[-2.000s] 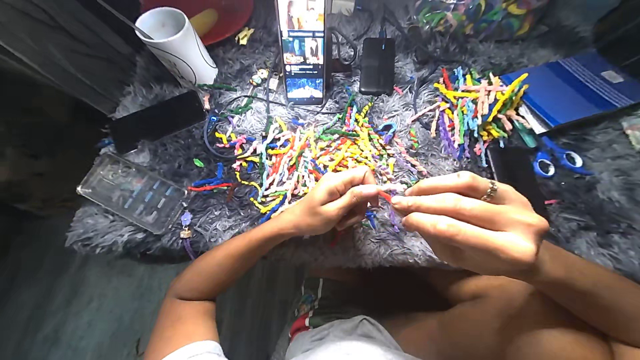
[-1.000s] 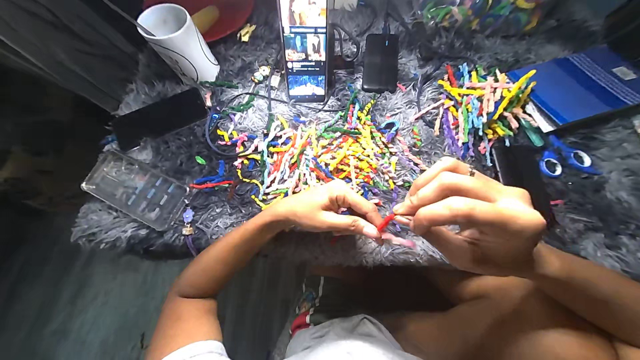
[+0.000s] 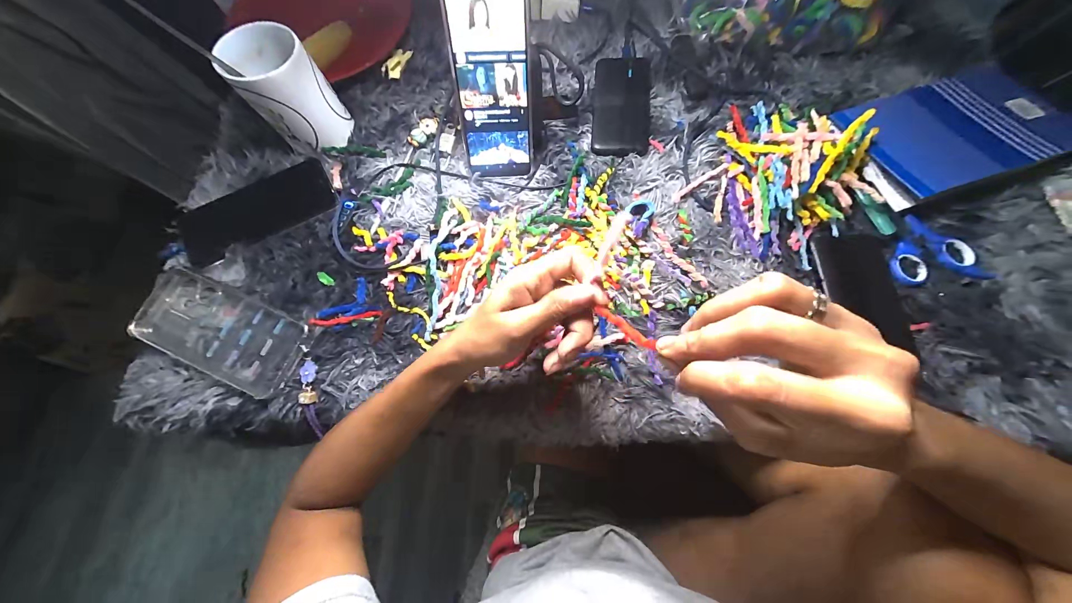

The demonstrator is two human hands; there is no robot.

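Observation:
Between my hands runs a short twisted red fuzzy strand (image 3: 626,327), with a pale pink length (image 3: 614,239) rising above my left fingers. My left hand (image 3: 536,314) pinches the strand between thumb and forefinger. At its other end, the fingertips of my right hand (image 3: 787,368) grip the red part; a ring is on one finger. Beneath and behind my hands lies a loose pile of multicoloured fuzzy strands (image 3: 477,260). A second heap of such strands (image 3: 783,180) sits at the back right, partly on a blue folder or notebook (image 3: 963,126).
Blue-handled scissors (image 3: 938,255) lie at right beside a dark phone (image 3: 858,280). A lit phone (image 3: 494,92) stands at the back near a black power bank (image 3: 621,105). Left are a white cup (image 3: 285,88), another dark phone (image 3: 260,209) and a clear case (image 3: 222,331). Grey plush covers the surface.
My hands have moved apart since a second ago, with the red strand now stretched between them. The pink length now points up; a second ago it lay low between my hands.

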